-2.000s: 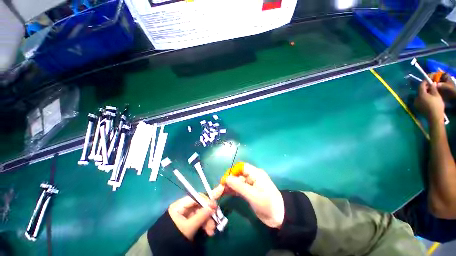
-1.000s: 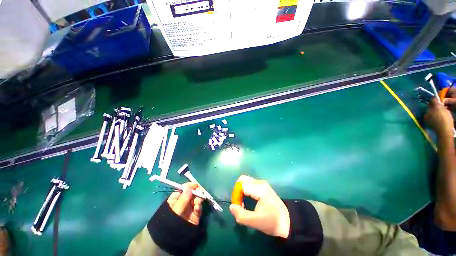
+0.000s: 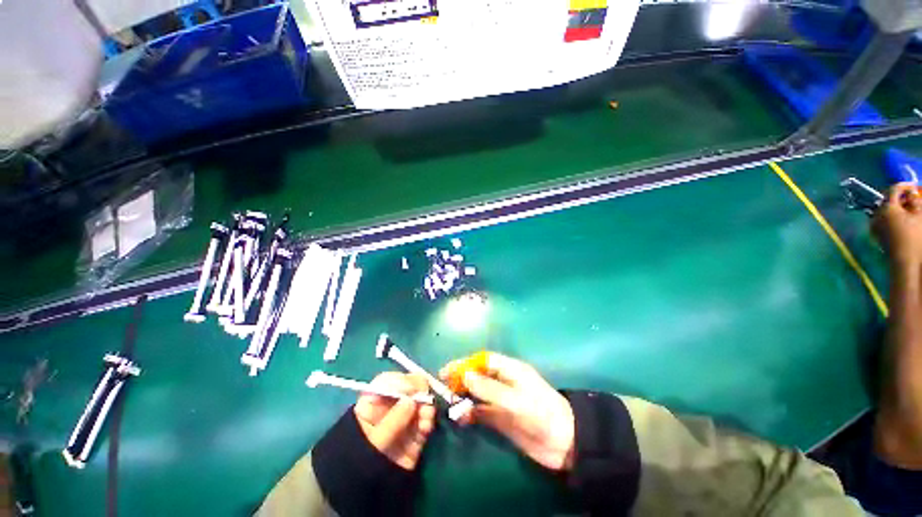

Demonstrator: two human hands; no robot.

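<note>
My left hand pinches a white-and-black cable assembly, whose two strips spread apart towards the upper left. One strip has a dark wide end, and a white end shows at the lower right between my hands. My right hand holds the orange-handled tool against the lower right part of the assembly. The tool's tip is hidden by the fingers. Small white connector pieces lie in a loose heap beyond my hands.
Piled cable assemblies and white strips lie left of the heap. Another assembly lies far left. A metal rail crosses behind, with a plastic bag, blue bin and instruction sheet. Another person's hand is at right.
My right hand has moved in from the right with the tool and now meets the assembly beside my left hand. The other person's hand has shifted right.
</note>
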